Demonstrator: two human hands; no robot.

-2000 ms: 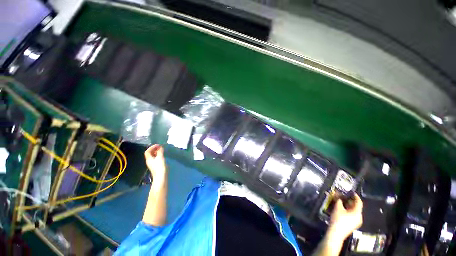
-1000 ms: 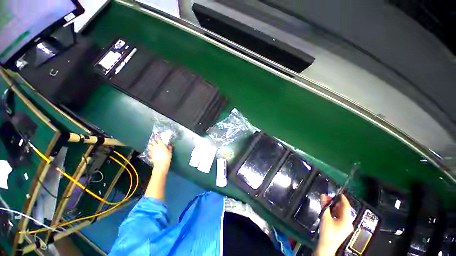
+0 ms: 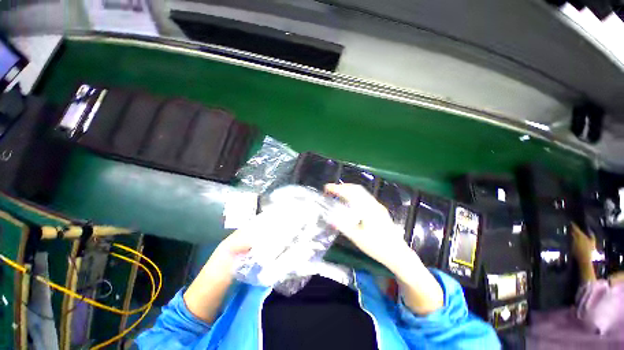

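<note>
A clear, crumpled plastic bag (image 3: 287, 239) with something white in it is held up in front of my chest. My left hand (image 3: 239, 243) holds its left side, partly hidden by the bag. My right hand (image 3: 359, 215) holds its upper right side near the top. The working tray (image 3: 445, 265) lies behind and right of my hands, with glossy black phone screens (image 3: 425, 229) and one open, yellow-edged phone unit (image 3: 464, 238) at its right end. A small white sheet (image 3: 238, 209) lies on the bench left of the bag. No scissors can be made out.
Another crumpled clear bag (image 3: 268, 164) lies behind my hands. Stacked black trays (image 3: 171, 137) stand at left on the green mat (image 3: 383, 137). Loaded trays (image 3: 505, 239) stand at right, where another person's hand (image 3: 583, 246) reaches in. Yellow cables (image 3: 159, 280) loop at lower left.
My left hand has lifted the bag from the bench to my chest. My right hand has left the tray, where it held a dark tool, and now grips the bag. Another person's arm has appeared at right.
</note>
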